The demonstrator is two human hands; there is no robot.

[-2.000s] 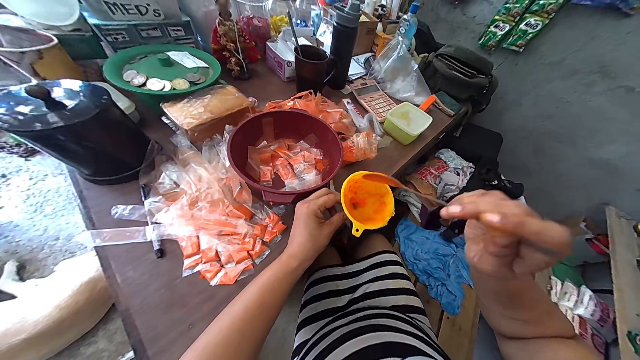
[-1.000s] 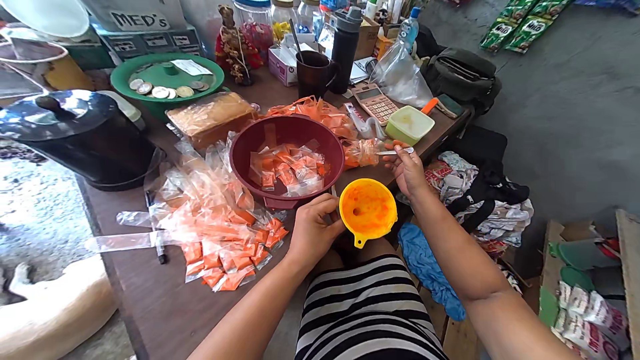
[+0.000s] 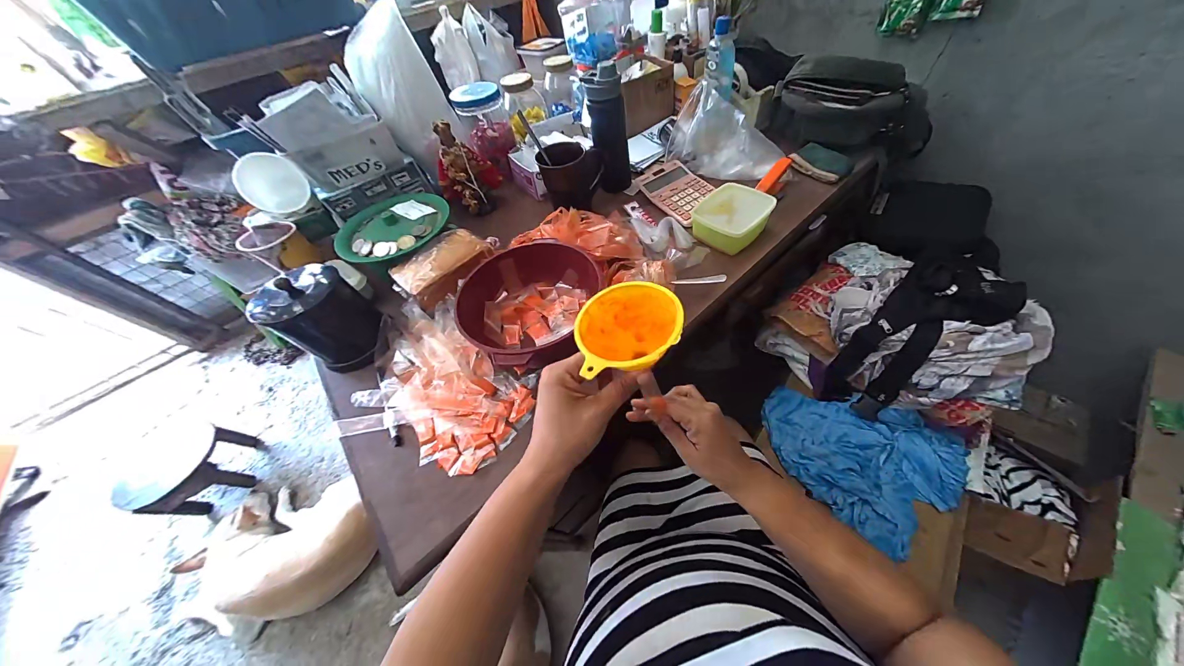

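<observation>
My left hand [image 3: 578,407] grips a yellow plastic funnel [image 3: 631,326] at its underside, over the table's front edge. Orange powder coats the funnel's inside. Just below it, my right hand [image 3: 689,421] pinches a small clear plastic sachet [image 3: 653,393] with some orange in it, at the funnel's spout. Behind the funnel a maroon bowl [image 3: 481,296] holds several orange-filled sachets. More filled sachets [image 3: 472,416] lie heaped left of the bowl. A pale spoon [image 3: 700,279] rests on the table, right of the funnel.
On the table [image 3: 416,518] stand a green plate of coins [image 3: 393,250], a black lidded pot [image 3: 314,314], a dark mug [image 3: 568,176], a calculator [image 3: 677,190] and a light green tub [image 3: 733,217]. A dog [image 3: 287,555] lies on the floor at left; piled clothes [image 3: 860,462] are at right.
My right hand held a spoon over the funnel two seconds ago, then reached to the table right of the bowl. It is now under the funnel at the sachet. The view has shifted.
</observation>
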